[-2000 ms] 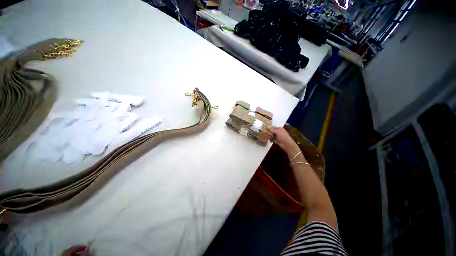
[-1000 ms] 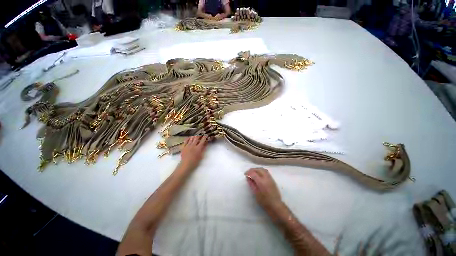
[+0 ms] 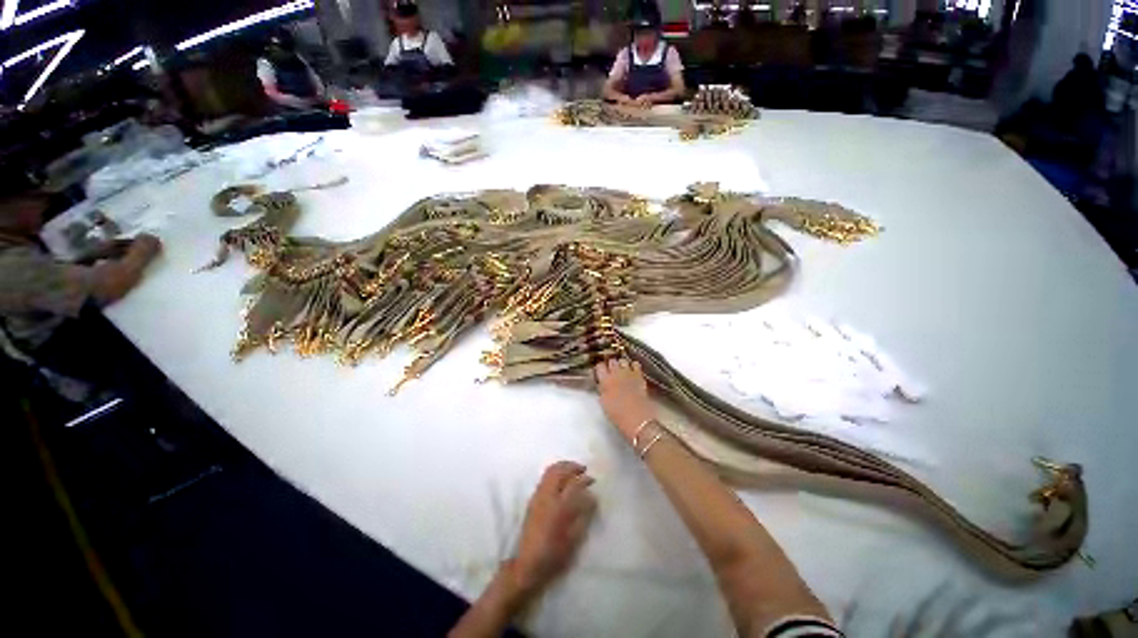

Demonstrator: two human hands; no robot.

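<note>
The large pile of khaki webbing straps (image 3: 724, 268) with many gold hooks lies across the table. A separated group of long straps (image 3: 811, 442) runs from the pile in a curve to the right, with gold hooks (image 3: 1057, 480) at its far end. My right hand (image 3: 622, 384) is at the near end of this group, its fingers closed on a strap beside the hooks; the fingertips are partly hidden. One strap sags away from the others under my right wrist. My left hand (image 3: 558, 514) is empty, with loosely curled fingers, over the white table nearer to me.
A loose heap of white paper bands (image 3: 811, 368) lies beyond the separated straps. Part of a khaki bundle (image 3: 1108, 622) shows at the lower right edge. A person (image 3: 645, 72) sits at the far side by more straps (image 3: 649, 115); another person's arm (image 3: 119, 268) rests at the left edge.
The view has turned back from the right corner to the pile. My left hand has left the strap ends and drawn back; my right hand has moved forward onto them.
</note>
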